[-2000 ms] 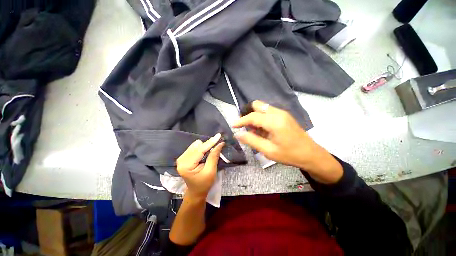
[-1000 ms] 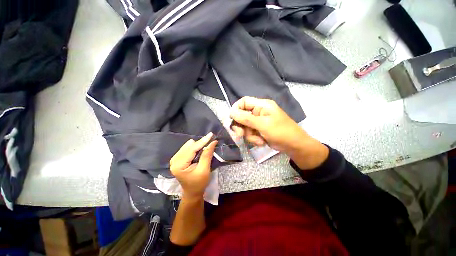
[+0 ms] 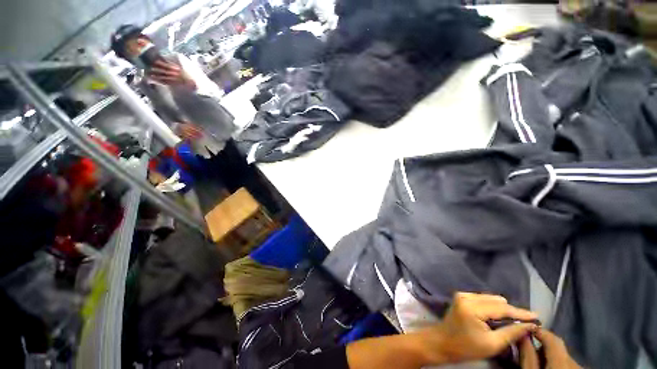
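The dark grey jacket (image 3: 461,216) with white piping and paired white stripes lies over the right part of the table. My left hand (image 3: 483,328) pinches a fold of its dark cloth between thumb and fingers at the lower right. My right hand (image 3: 547,352) is cut off by the bottom edge; its fingertips meet the left fingertips at the fold. Whether it holds a needle cannot be told. No needle or thread can be made out. A pale pocket bag (image 3: 412,306) hangs beside my left wrist.
A black garment pile (image 3: 382,72) lies on the table (image 3: 317,194) at the back. A wooden stool (image 3: 234,216), blue bins (image 3: 281,243) and garments (image 3: 288,328) are below the left edge. A person (image 3: 176,83) stands at upper left beside metal rails (image 3: 108,151).
The view has swung to the left, bringing in the aisle and a person. My hands, apart before, have come together at the fold. The pink tool and metal box are out of view.
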